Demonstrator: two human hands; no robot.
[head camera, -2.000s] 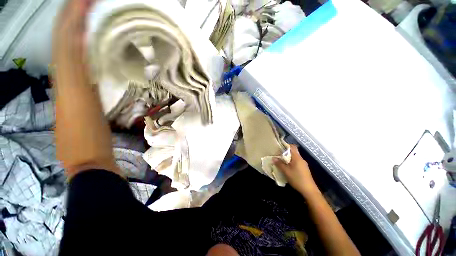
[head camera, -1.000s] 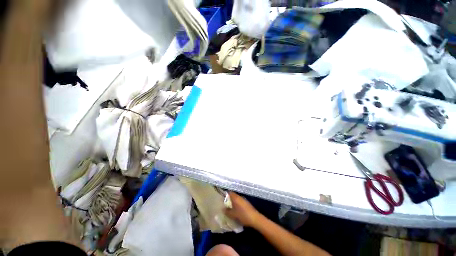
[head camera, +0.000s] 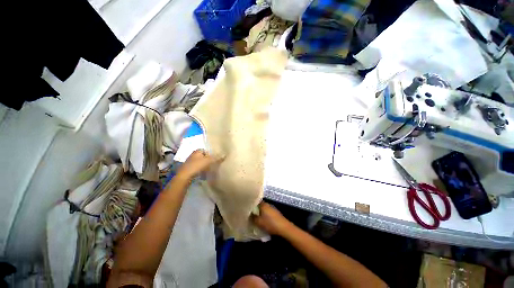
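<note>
A beige fuzzy fabric panel (head camera: pixel 242 124) lies over the left end of the white sewing table (head camera: pixel 307 129) and hangs past its front edge. My left hand (head camera: pixel 197 164) is on the panel's left edge, gripping it. My right hand (head camera: pixel 269 218) holds beige fabric at the panel's lower end, below the table edge; its fingertips are partly hidden. White fabric (head camera: pixel 189 236) hangs below my left hand.
The sewing machine (head camera: pixel 428 118) stands right, with red-handled scissors (head camera: pixel 428 205) and a phone (head camera: pixel 462 184) beside it. Tied bundles (head camera: pixel 141 121) lie left by the wall. A blue crate (head camera: pixel 222 19) and plaid fabric (head camera: pixel 329 28) are behind the table.
My left arm has come down from the upper left onto the beige panel, which now covers the table's left end. My right hand stays low at the table edge, still holding fabric.
</note>
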